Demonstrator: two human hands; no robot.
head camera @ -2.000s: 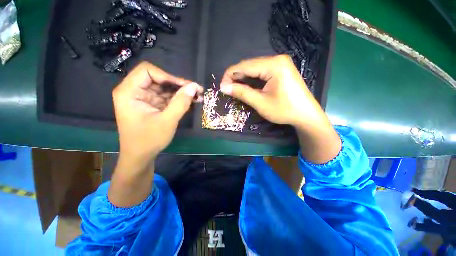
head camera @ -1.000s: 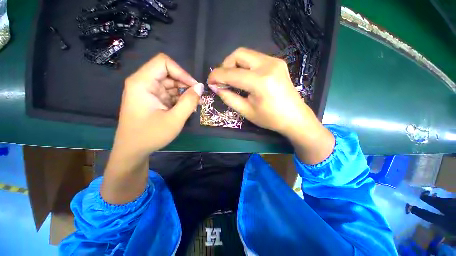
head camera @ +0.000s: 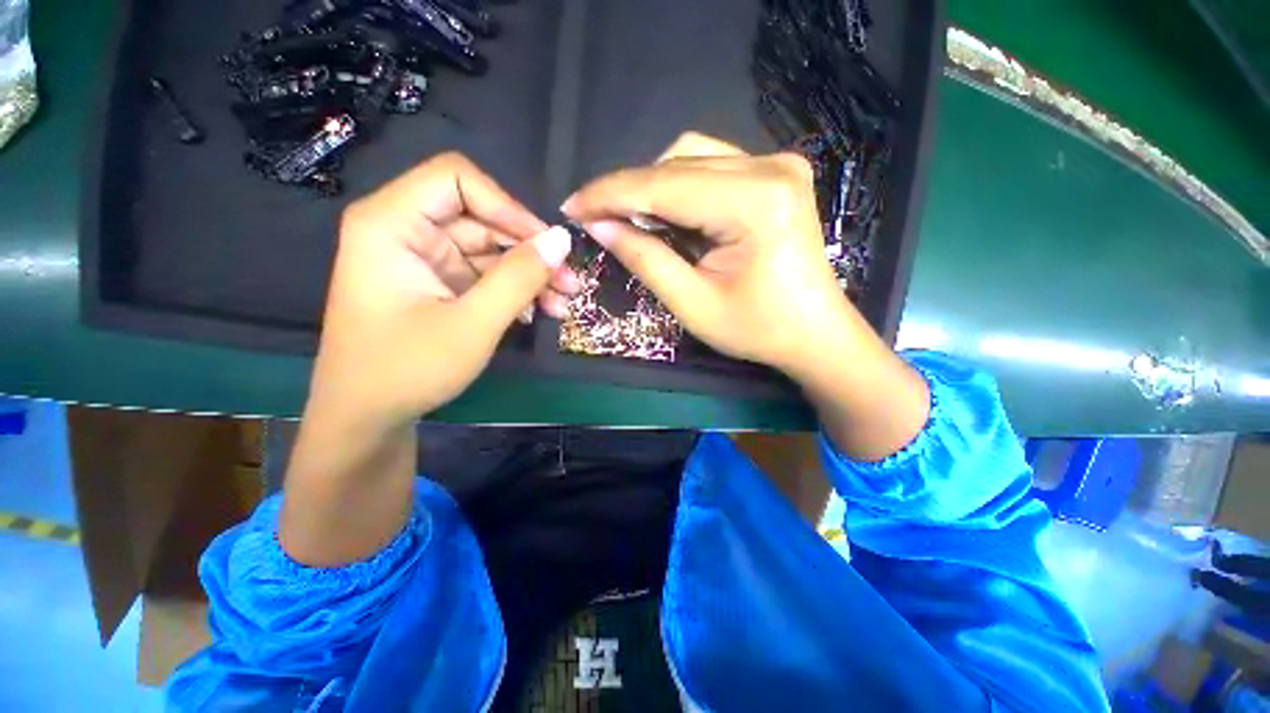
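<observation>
My left hand (head camera: pixel 439 293) pinches a small dark piece, likely a black plastic housing (head camera: pixel 571 240), between thumb and forefinger; the fingers hide most of it. My right hand (head camera: pixel 731 251) has its thumb and forefinger close together at the same piece; whether they hold a pin is too small to tell. Just below the fingertips, a square patch of tiny shiny metal pins (head camera: pixel 613 334) lies at the near edge of the right half of the black divided tray (head camera: pixel 209 309). Heaps of black housings lie in the left half (head camera: pixel 300 146) and right half (head camera: pixel 822 84).
A single stray black piece (head camera: pixel 176 112) lies at the far left of the tray. A whitish plastic bag (head camera: pixel 14 70) is on the green bench at the left edge. A clear plastic scrap (head camera: pixel 1167 376) lies on the bench at right. A brown cardboard box (head camera: pixel 167 502) is below the bench.
The right fingertips have come in from beside the pin patch to meet the left fingertips above it. The tray and heaps appear shifted slightly left compared with the oldest frame.
</observation>
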